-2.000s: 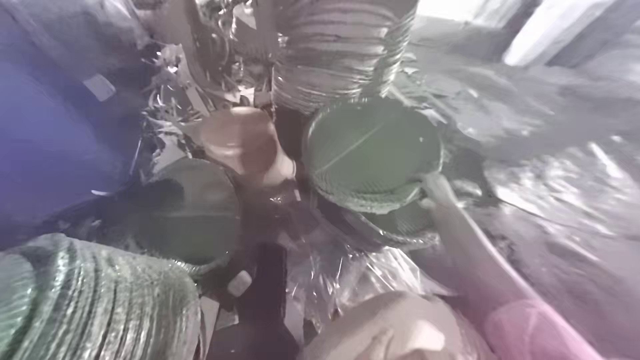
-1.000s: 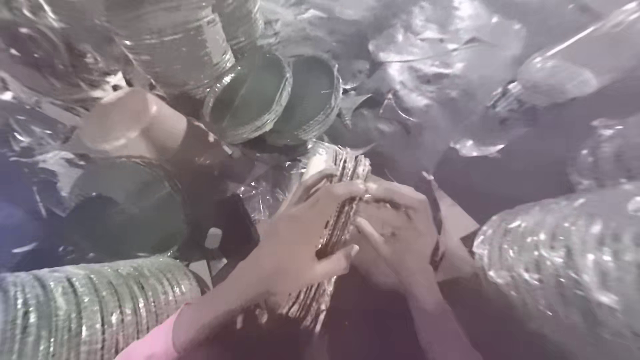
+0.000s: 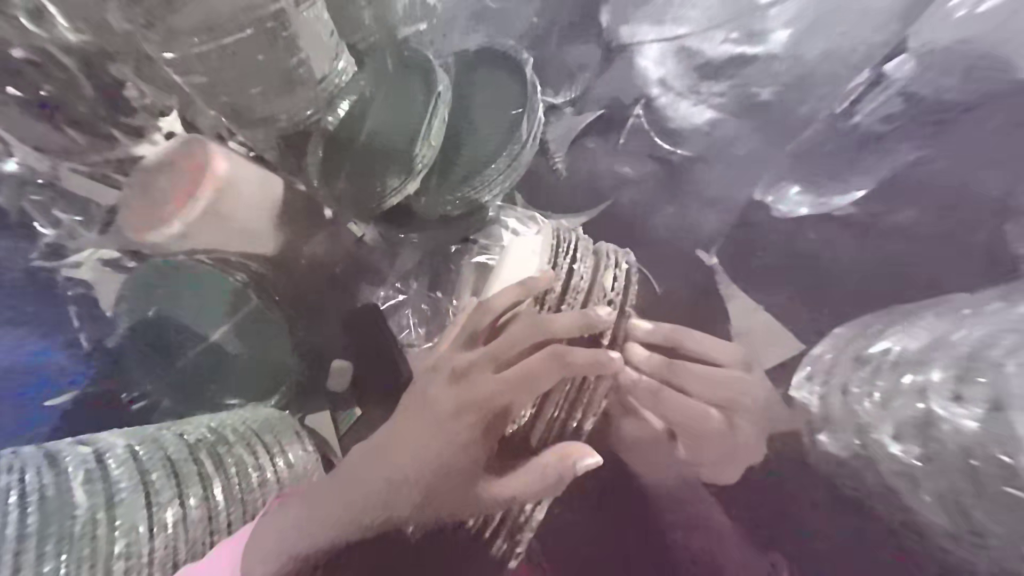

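Observation:
A bundle of thin round discs with ragged edges point(image 3: 596, 276) stands on edge between my hands. My left hand point(image 3: 512, 360) lies over its left side, fingers stretched across the edges and thumb apart below. My right hand point(image 3: 696, 392) presses its fingertips against the right side of the bundle. Some crinkled clear plastic film point(image 3: 416, 308) lies just left of the bundle. Both palms are partly hidden, and the bundle's lower part is partly behind my left hand.
Green round stacks point(image 3: 488, 128) lie beyond my hands, with another green disc stack point(image 3: 208, 336) at left. A pale cup-like container point(image 3: 208, 196) lies tipped. Long plastic-wrapped rolls of stacked discs flank me at lower left point(image 3: 152, 480) and right point(image 3: 920, 400). A dark flat object point(image 3: 376, 348) lies near my left wrist.
Two seconds ago one arm reached to a green stack; a second ago both hands were on the bundle, as now. The view has shifted since the first frame.

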